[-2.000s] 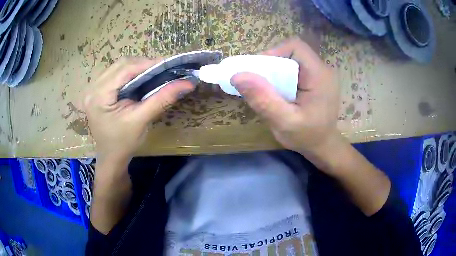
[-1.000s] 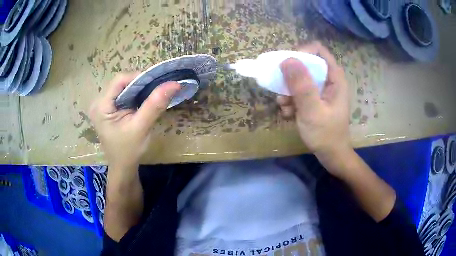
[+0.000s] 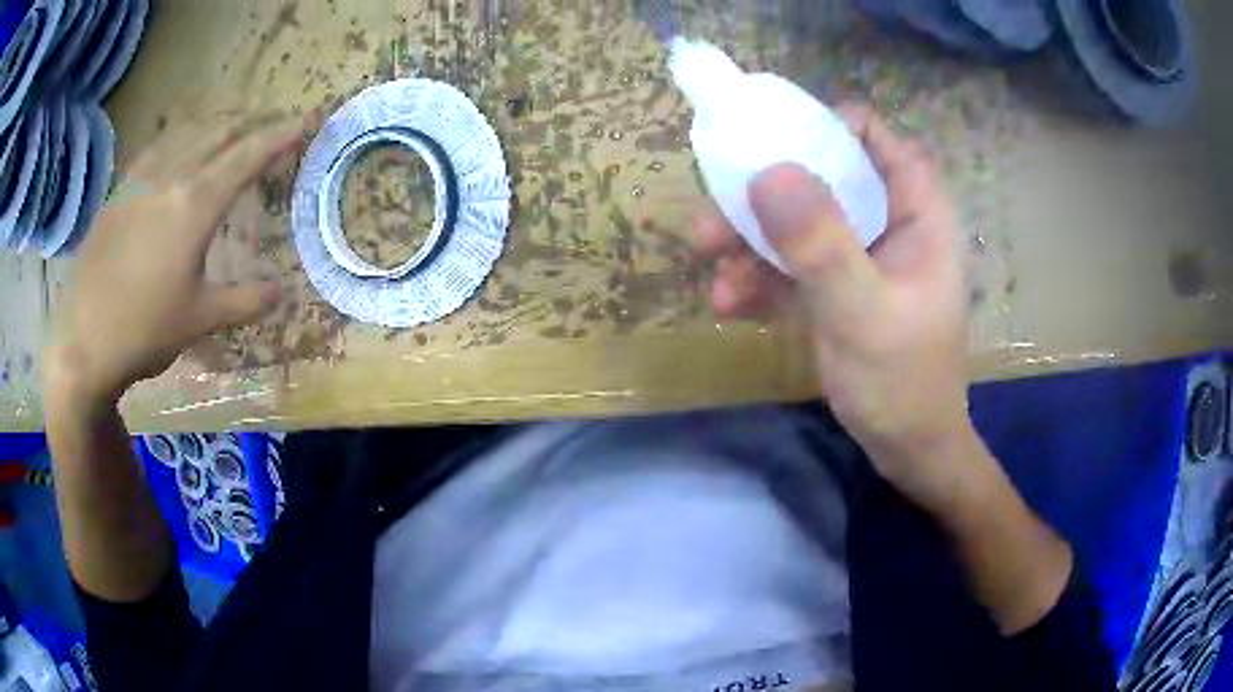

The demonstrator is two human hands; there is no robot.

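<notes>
A grey-white flanged ring lies on the bench in front of me, its raised collar up around the centre hole. Fine radial lines show on its flange. My left hand is open just left of the ring, fingers apart, holding nothing and slightly blurred. My right hand holds the white glue bottle to the right of the ring. The bottle's narrow end points up and left, away from the ring. Its fine tip is blurred.
Stacked flanged rings stand at the upper left and upper right of the tan, spotted bench. Blue crates holding rings are below the bench edge at left and right.
My left hand has let go of the ring and moved left; the ring now lies flat on the bench. The bottle's tip has swung upward, away from the ring.
</notes>
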